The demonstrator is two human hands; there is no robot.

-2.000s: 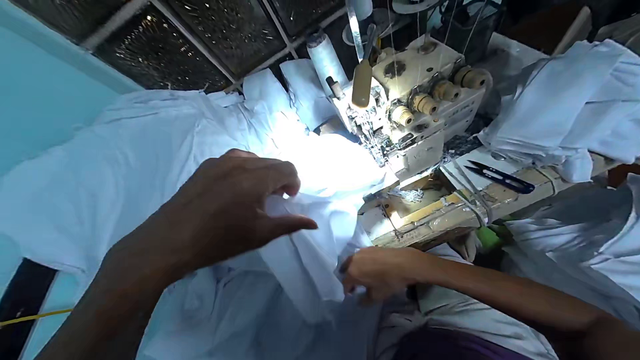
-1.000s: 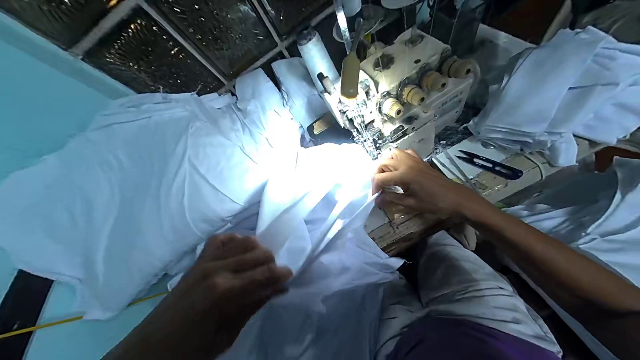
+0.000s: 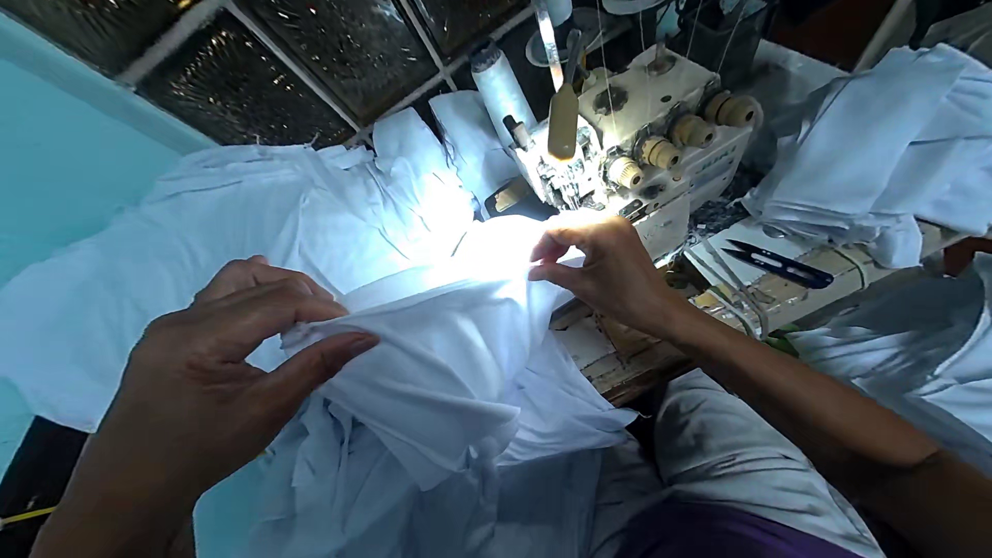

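Observation:
White fabric (image 3: 434, 333) hangs in folds between my hands, its upper edge stretched from one to the other. My left hand (image 3: 248, 356) pinches that edge between thumb and fingers, at the left. Close to the needle area of an overlock sewing machine (image 3: 651, 101), my right hand (image 3: 604, 263) pinches the fabric between thumb and forefinger. The machine's lamp glare washes out the cloth beside my right fingertips, so the needles and presser foot are hard to make out.
A large heap of white cloth (image 3: 170, 232) spreads at the left. Stacked white fabric pieces (image 3: 876, 147) lie at the right, near dark thread snips (image 3: 779, 263) on the machine table. A white thread cone (image 3: 502, 89) stands behind the machine. More pale cloth (image 3: 891, 349) lies at the lower right.
My left hand has risen from the lower part of the cloth since one second ago and now holds up its edge. My right hand, lower two seconds ago, is up beside the machine.

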